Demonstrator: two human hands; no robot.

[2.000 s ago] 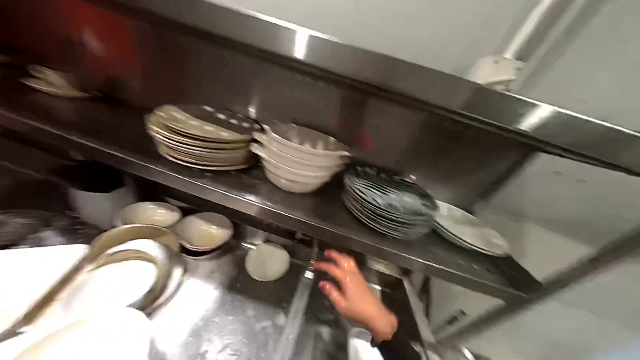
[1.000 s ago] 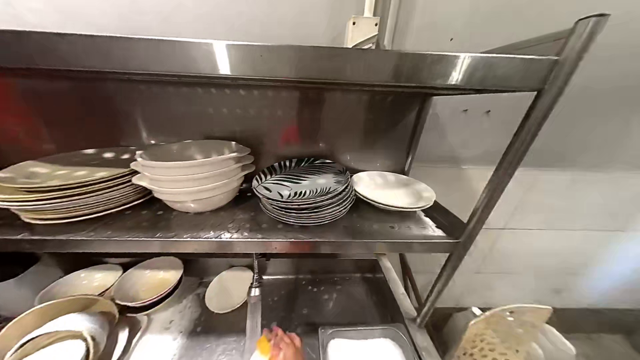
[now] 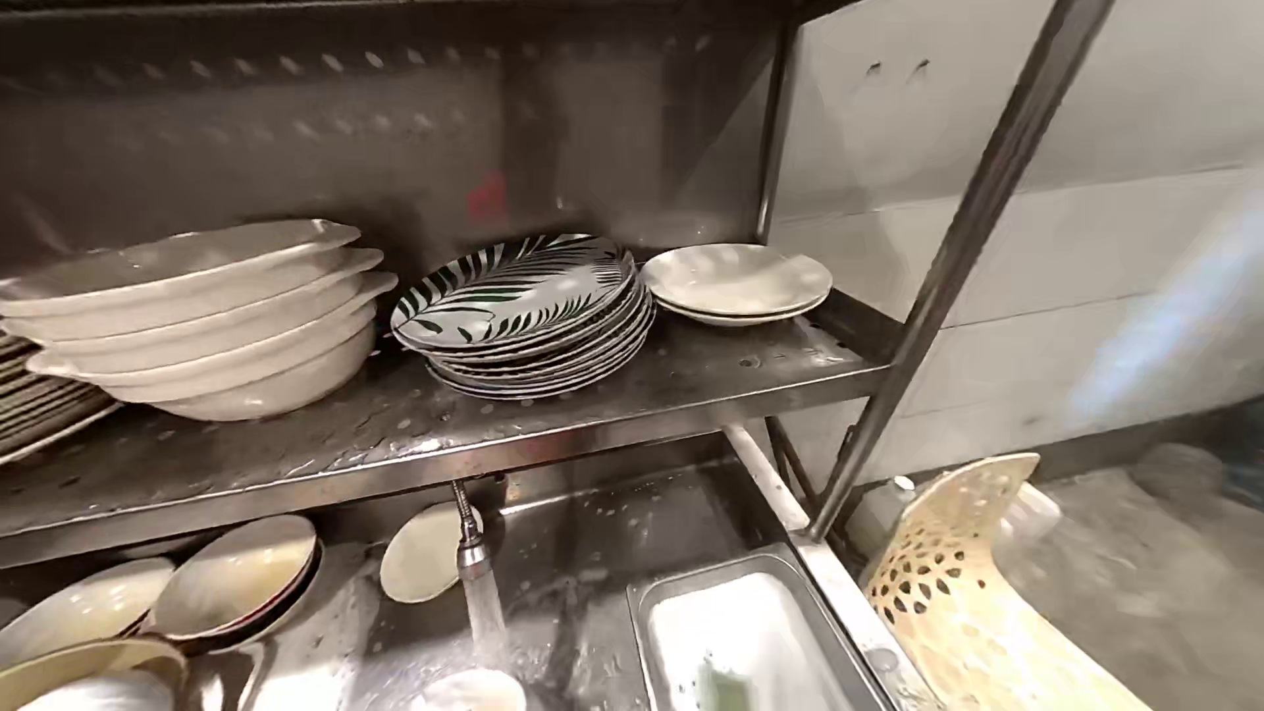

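Note:
Neither of my hands shows in the head view. Water runs from a metal spray nozzle (image 3: 473, 558) onto a small white dish (image 3: 474, 691) at the bottom edge, partly cut off. A pale oval dish (image 3: 419, 555) leans behind the nozzle. To the right lies a rectangular steel pan (image 3: 755, 632) with white, foamy-looking contents and a blurred green item (image 3: 726, 686) in it. At the lower left, cream bowls (image 3: 237, 578) are stacked beside other pale dishes (image 3: 84, 607).
A steel shelf (image 3: 444, 444) spans the view above the sink, bearing nested white eared bowls (image 3: 217, 326), leaf-patterned plates (image 3: 523, 306) and shallow white dishes (image 3: 739, 281). A slanted metal post (image 3: 948, 267) stands right. Beyond it is a cream perforated plastic chair (image 3: 968, 583).
A hand near the nozzle, with something yellow at it one second ago, is out of view now. A white dish now shows under the spray. The view has moved closer to the shelf.

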